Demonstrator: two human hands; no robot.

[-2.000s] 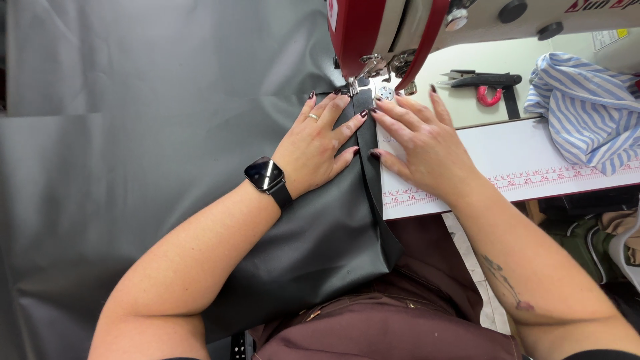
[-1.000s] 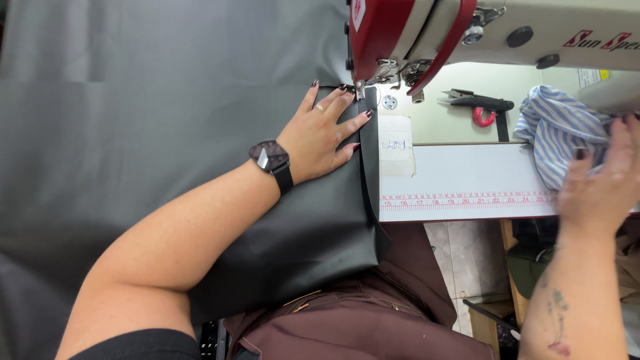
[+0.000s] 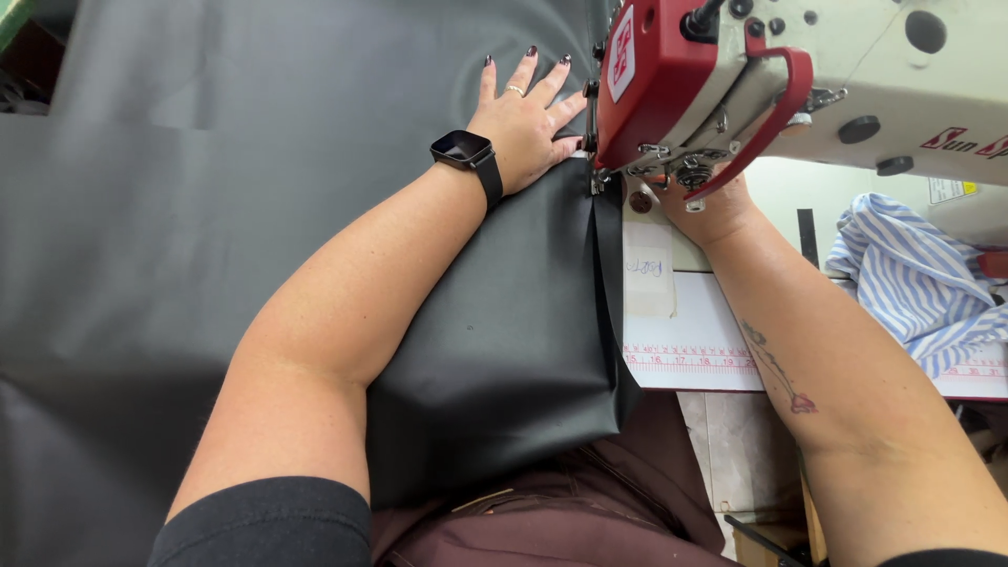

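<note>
A large sheet of dark grey coated fabric [image 3: 315, 197] spreads over the left side and hangs over the front edge. Its right edge is folded and lies beneath the presser foot [image 3: 598, 185] of a red and cream industrial sewing machine [image 3: 661, 87]. My left hand [image 3: 531, 118] rests on the sheet, palm down with fingers spread, just left of the foot. My right hand [image 3: 709, 205] reaches in behind the machine head, at the right of the foot. The head hides its fingers, so whether it holds something cannot be seen.
A striped blue and white cloth [image 3: 913, 268] lies on the machine bed at the right. Along the front edge runs a white board with a red printed ruler scale [image 3: 693, 362]. A taped paper label [image 3: 650, 268] with writing is near the fold. A floor shows below.
My right hand has moved from the striped cloth to behind the machine head. My left hand has slid farther up the sheet, with its fingers spread. The view has shifted.
</note>
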